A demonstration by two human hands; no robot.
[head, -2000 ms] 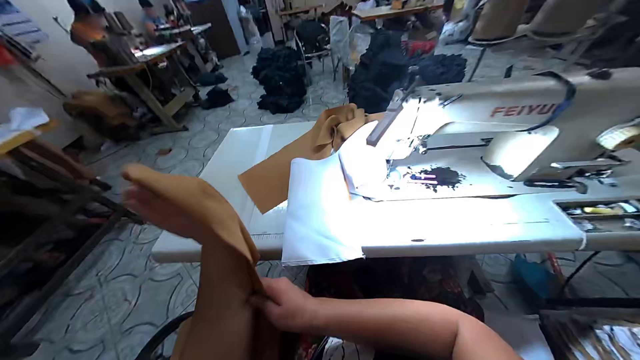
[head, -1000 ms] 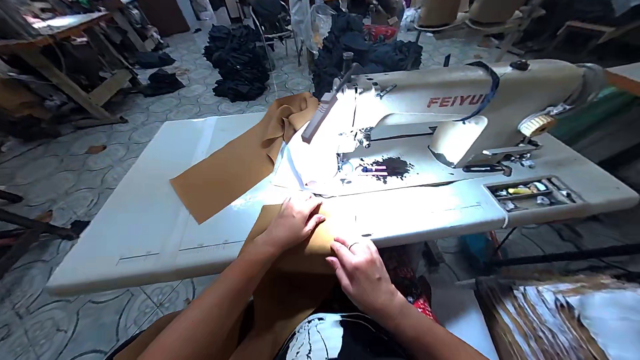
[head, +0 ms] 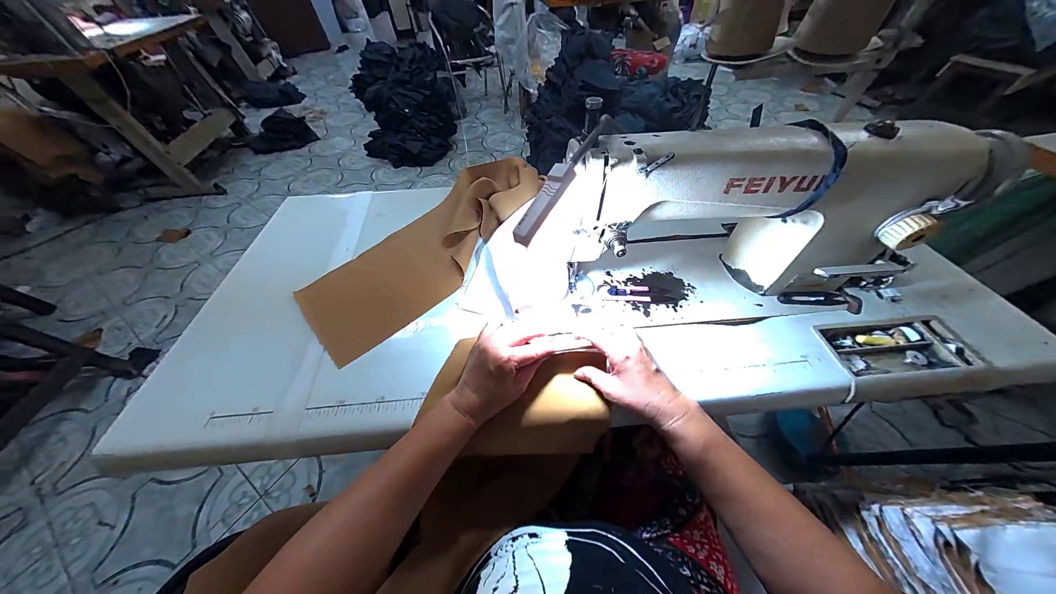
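Observation:
A piece of tan fabric (head: 536,412) hangs over the front edge of the white sewing table (head: 239,330) onto my lap. My left hand (head: 499,367) grips its upper edge at the left, my right hand (head: 631,371) pinches it at the right. Both are just in front of the needle area of the industrial sewing machine (head: 709,169), where strong light washes out detail. White fabric (head: 487,289) lies left of the needle area. A second tan fabric piece (head: 379,289), bunched at its far end, lies on the table at the left.
Thread snips (head: 631,293) lie on the machine bed near a dark patch. A recessed tray (head: 899,346) with small parts is at the right. Stacked cut fabric (head: 949,536) stands at lower right. Piles of dark cloth (head: 404,103) lie on the tiled floor behind.
Two seconds ago the tan piece was held up left of the table; it is now at the table's front edge under both hands. Since one second ago, my hands have come closer together.

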